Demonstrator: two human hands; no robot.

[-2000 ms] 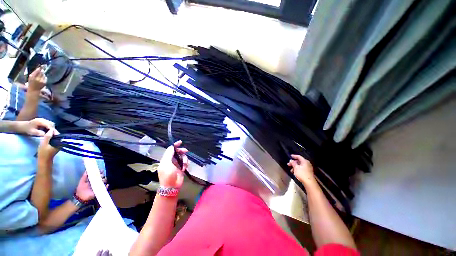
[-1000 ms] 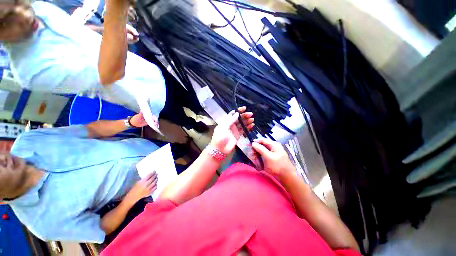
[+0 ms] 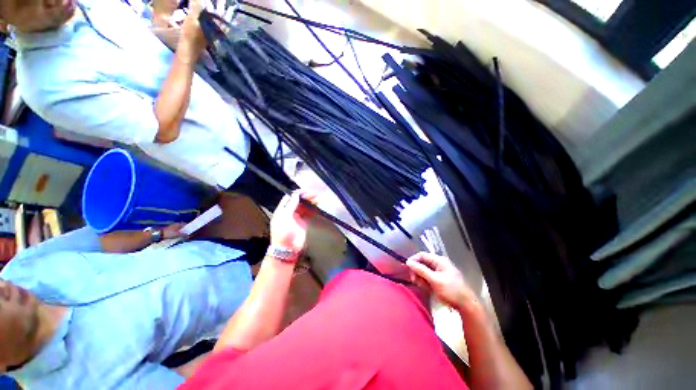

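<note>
My left hand (image 3: 290, 225) and my right hand (image 3: 436, 276) hold one long black strip (image 3: 355, 231) between them, in front of my red shirt. The strip runs past my left hand toward the upper left. A fan of narrow black strips (image 3: 328, 126) lies on the pale table (image 3: 450, 221) beyond my hands. A larger, darker strip heap (image 3: 507, 175) lies to the right, beside the curtain.
Two people in light blue shirts stand at the left; the farther one holds black strips, the nearer one a white slip (image 3: 201, 220). A blue bin (image 3: 111, 190) stands between them. Thin white strips (image 3: 433, 241) lie on the table. A grey-green curtain (image 3: 649, 198) hangs at the right.
My hands have moved apart, with the strip now stretched between them. The nearer person's white paper has moved away from the lap, and more of the blue bin shows.
</note>
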